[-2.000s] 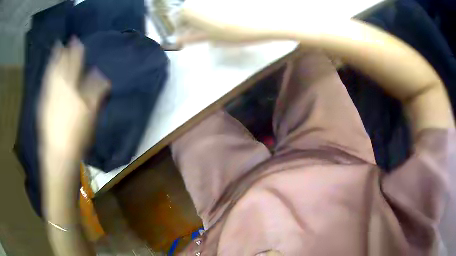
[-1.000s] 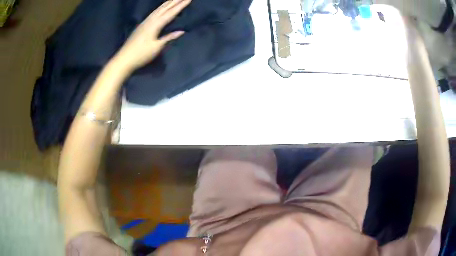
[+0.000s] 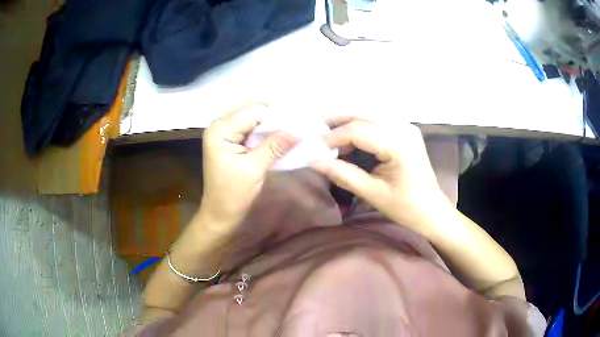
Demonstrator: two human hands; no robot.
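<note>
A small white piece, palm-sized and overexposed, is held between my two hands at the front edge of the white table. My left hand pinches its left side with thumb and fingers. My right hand pinches its right side with thumb and forefinger. Its outline blends with the bright table, so its exact shape cannot be told. The dark navy garment lies heaped at the table's upper left and hangs over the left edge, touched by neither hand.
The white table spans the view. A sewing machine plate edge shows at the top. Blue-handled snips lie at upper right. Brown cardboard is at left. My lap is below.
My left hand has left the navy garment and my right hand has come back from the machine side. Both now meet at the table's front edge, holding the white piece.
</note>
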